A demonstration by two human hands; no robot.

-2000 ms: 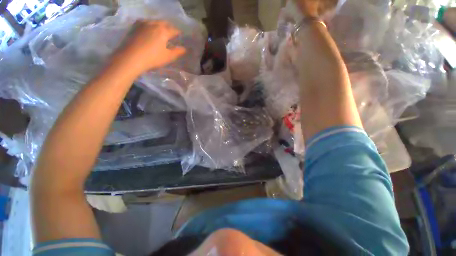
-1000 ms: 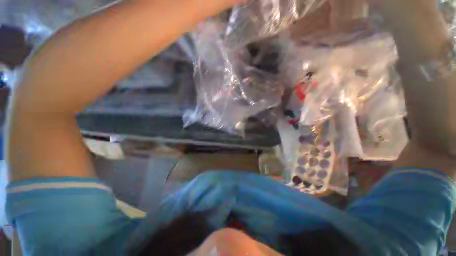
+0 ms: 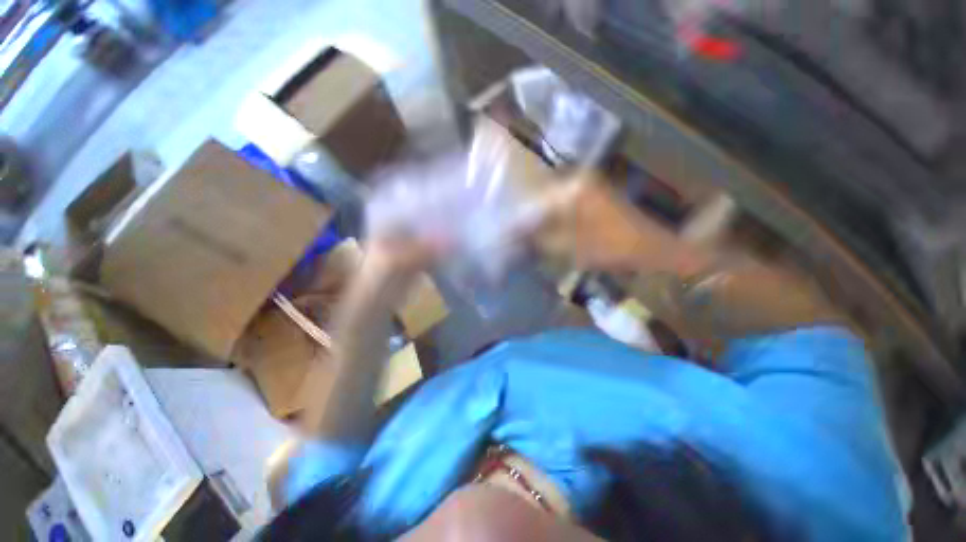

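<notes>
A clear plastic bag (image 3: 450, 206) is held up in front of my chest, blurred by motion. My left hand (image 3: 408, 249) is closed on its lower left part. My right hand (image 3: 572, 217) is at its right side with the fingers against the plastic. The contents of the bag cannot be made out. Both hands are blurred.
Open cardboard cartons (image 3: 212, 249) stand on the left, with blue plastic beside them. A white tray (image 3: 127, 445) is at the lower left. A long metal edge (image 3: 741, 159) runs diagonally on the right. Another carton holding clear plastic (image 3: 567, 111) is beside that edge.
The view has turned from the heap of plastic bags to the floor and cartons. Both hands have come in from the heap to my chest, with a clear bag between them.
</notes>
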